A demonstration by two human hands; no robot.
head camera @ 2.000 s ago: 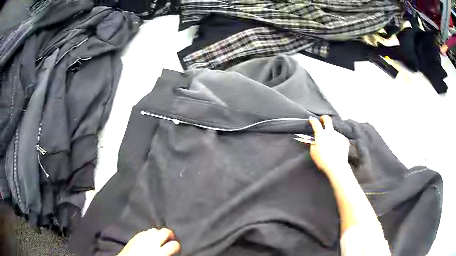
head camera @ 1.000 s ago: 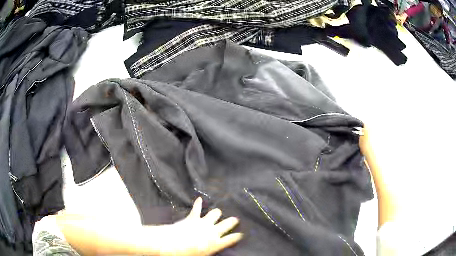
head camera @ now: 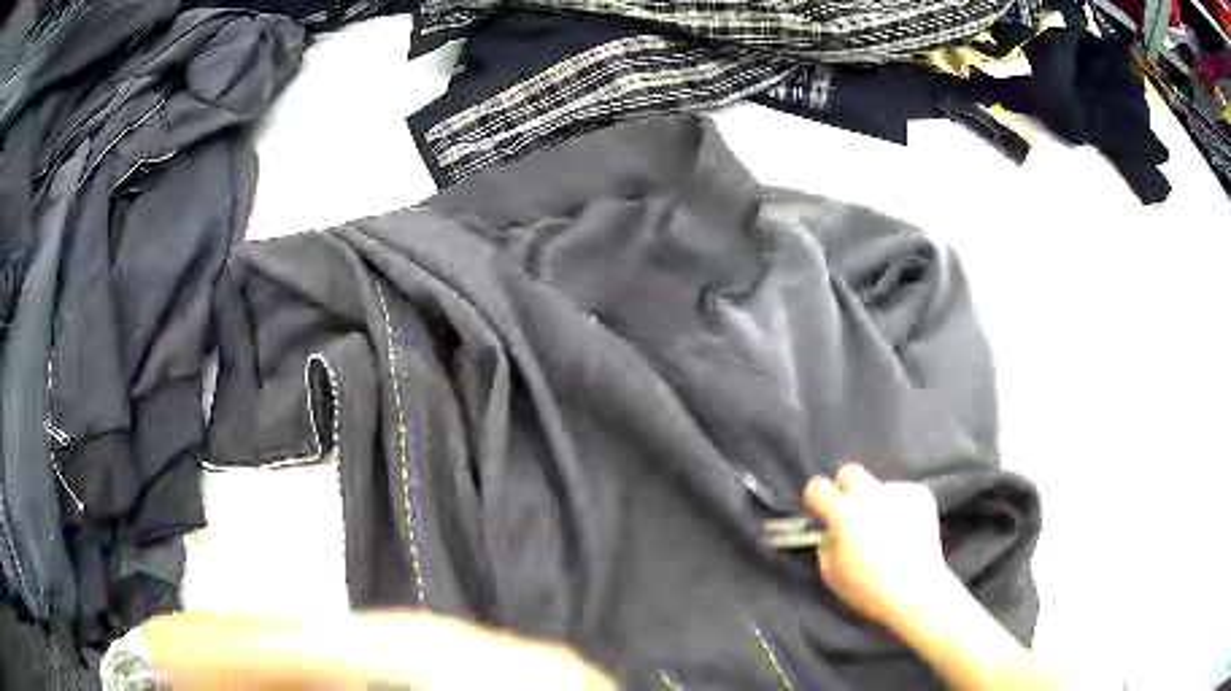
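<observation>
A large dark grey jacket (head camera: 648, 446) lies spread and folded over the white table, with a yellow stitched seam at its left part. A pale zipper edge (head camera: 320, 392) bends at its left side. My right hand (head camera: 878, 540) is at the lower right of the jacket, closed around thread snips (head camera: 792, 533) whose blurred blades point left over the cloth. My left forearm (head camera: 378, 651) crosses the bottom edge; the left hand itself is cut off below the picture.
A pile of dark grey garments (head camera: 149, 284) with hanging zips lies at the left. Black and white striped or checked pieces (head camera: 581, 101) lie along the far edge. Dark cloth scraps (head camera: 1093, 101) lie at the far right. The white table (head camera: 1107, 392) shows around the jacket.
The jacket was turned and its folds have shifted, with the seamed part now at left. My right hand moved down and left from the jacket's right edge. My left hand left the picture downward.
</observation>
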